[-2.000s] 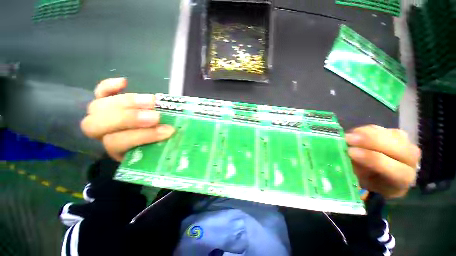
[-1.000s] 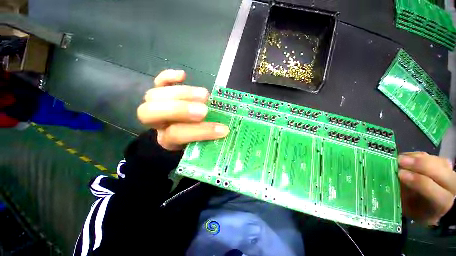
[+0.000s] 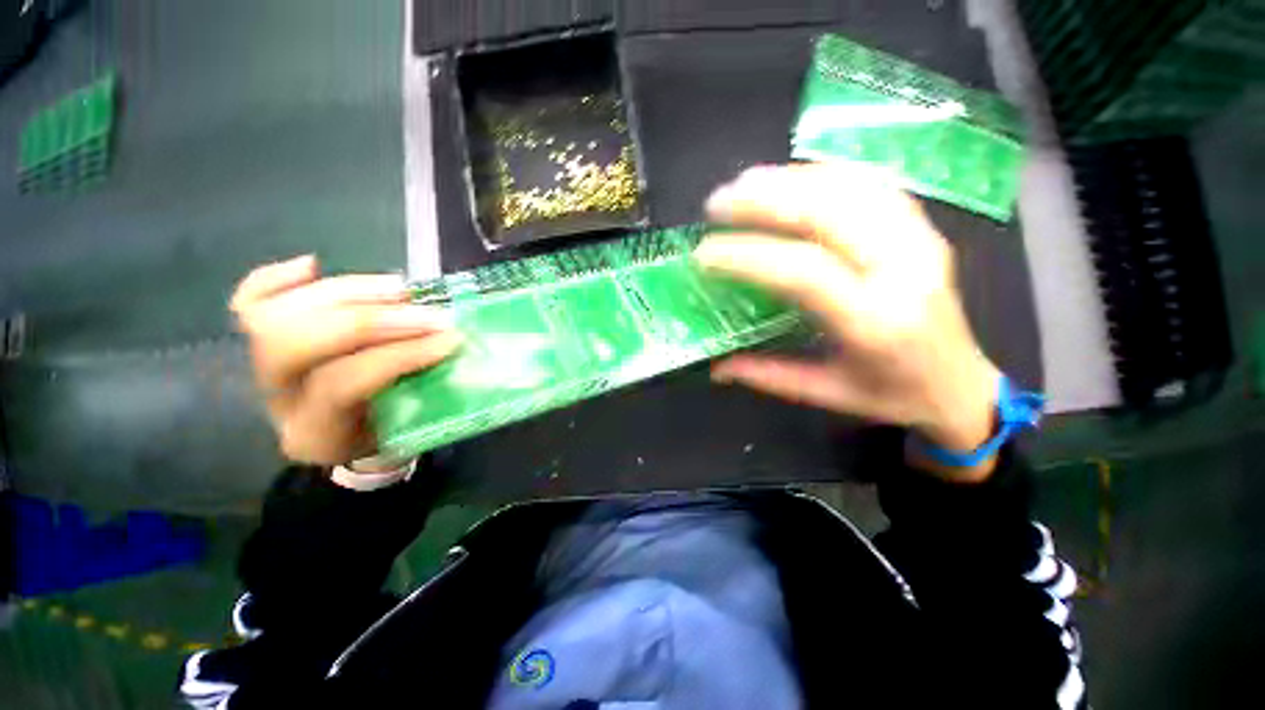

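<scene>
A green PCB panel (image 3: 590,333) is held above the black bench mat (image 3: 611,441), slightly blurred, its right side higher than its left. My left hand (image 3: 340,354) grips its left end, with a pale wristband at the wrist. My right hand (image 3: 846,298) is on its right end, fingers over the top and thumb below, hiding that end. A blue wristband (image 3: 1010,420) is on my right wrist. A black parts tray (image 3: 548,104) with small gold-coloured bits lies just beyond the panel.
Another green panel (image 3: 909,132) lies on the mat beyond my right hand. A panel stack (image 3: 1158,63) stands at the upper right, above a black toothed rack (image 3: 1165,278). More green panels (image 3: 70,136) lie at the far left. Something blue (image 3: 97,555) is at lower left.
My right hand has moved inward from the panel's right edge, onto its right end. The panel now slopes up to the right and is tilted more edge-on. The camera view has shifted.
</scene>
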